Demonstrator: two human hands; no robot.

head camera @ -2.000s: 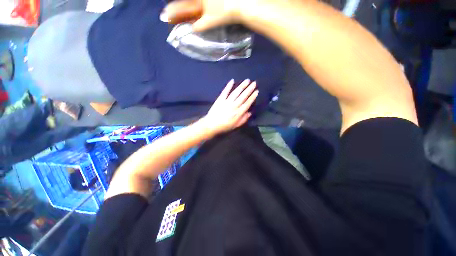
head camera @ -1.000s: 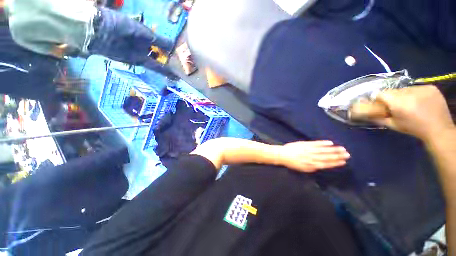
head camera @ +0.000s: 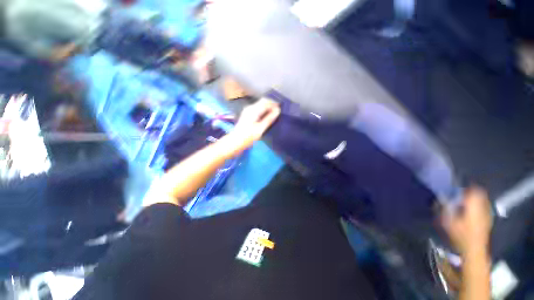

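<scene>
The frame is motion-blurred. The navy garment (head camera: 366,170) lies along the near side of the grey pressing board (head camera: 304,64), with a pale bluish band along its far edge. My left hand (head camera: 259,117) is closed on the garment's left end. My right hand (head camera: 468,217) is closed on its right end. A blurred silver and brown shape, apparently the steam iron (head camera: 446,266), sits beside my right wrist, partly hidden and not held. A small white mark shows on the garment.
Blue plastic crates (head camera: 161,132) with dark cloth stand on the blue floor at the left. A brown cardboard scrap (head camera: 235,89) lies at the near board edge. Dark cloth (head camera: 433,53) lies behind the board. A white strip (head camera: 518,196) is at the far right.
My right hand has let go of the iron and holds the garment. My left hand has moved from lying flat to gripping its left end. The garment has shifted toward me, baring more board.
</scene>
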